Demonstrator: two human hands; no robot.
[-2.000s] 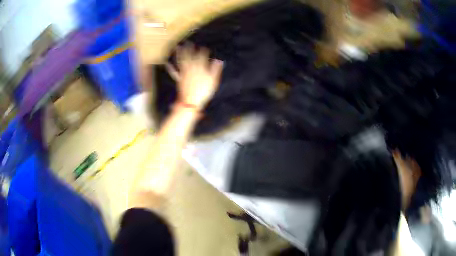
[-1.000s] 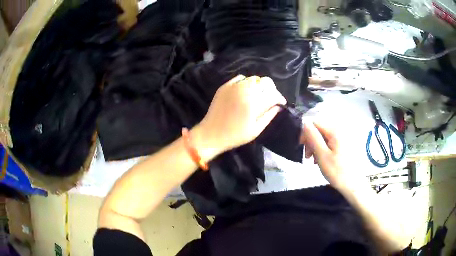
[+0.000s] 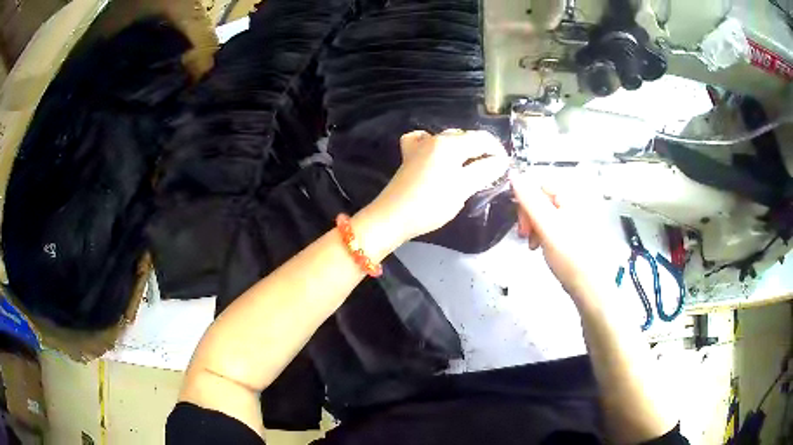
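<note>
A black panel (image 3: 474,228) lies at the left end of the sewing machine head (image 3: 530,52), its edge by the presser foot (image 3: 522,130). My left hand (image 3: 448,178) is on the panel, fingers bent and gripping its fabric beside the presser foot. My right hand (image 3: 541,217) holds the panel's right edge just below the needle area, fingertips close to my left hand's. The needle itself is hidden by glare. A row of sewn panels (image 3: 404,61) lies in ribbed folds left of the machine.
A carton (image 3: 22,83) with loose black panels (image 3: 78,191) stands at the left. Blue-handled scissors (image 3: 656,282) lie on the white table (image 3: 530,322) at the right. More black panels (image 3: 383,339) hang over the front edge. Black strips (image 3: 730,187) lie right of the machine's needle area.
My view has turned from the panel heap and floor to the machine. Both hands, with the panel, are now at the presser foot. The panels in front spread further down.
</note>
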